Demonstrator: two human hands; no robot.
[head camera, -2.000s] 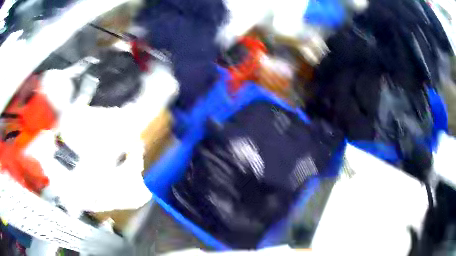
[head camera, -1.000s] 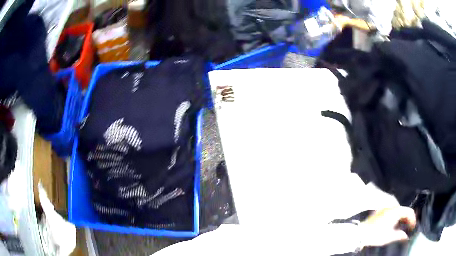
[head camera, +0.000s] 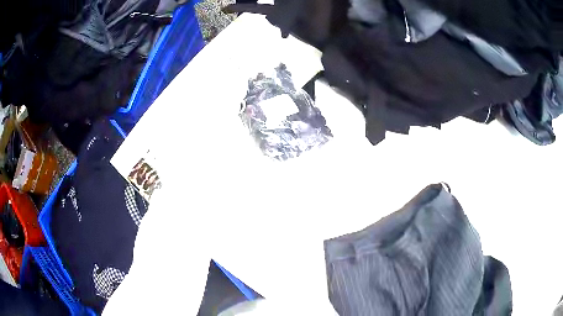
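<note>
A dark grey pinstriped garment (head camera: 401, 259) lies at the lower right on the white table (head camera: 271, 216), its folded waistband edge towards the top. A crumpled clear plastic bag (head camera: 284, 120) with dark contents and a white label shows over the table's far part. Neither of my hands can be made out. A bright white shape at the lower left, possibly a sleeve, blends into the table.
Black clothes (head camera: 432, 80) are heaped along the table's far right edge. Blue crates (head camera: 55, 271) with black clothing stand at the left, beside an orange-red container (head camera: 28, 216) and an orange-white box (head camera: 36, 170). A brown-patterned patch (head camera: 145, 178) is at the table's left corner.
The view has swung right and closer to the table. The clear bag and the pinstriped garment now show. The hand seen at the lower right one second ago is no longer visible.
</note>
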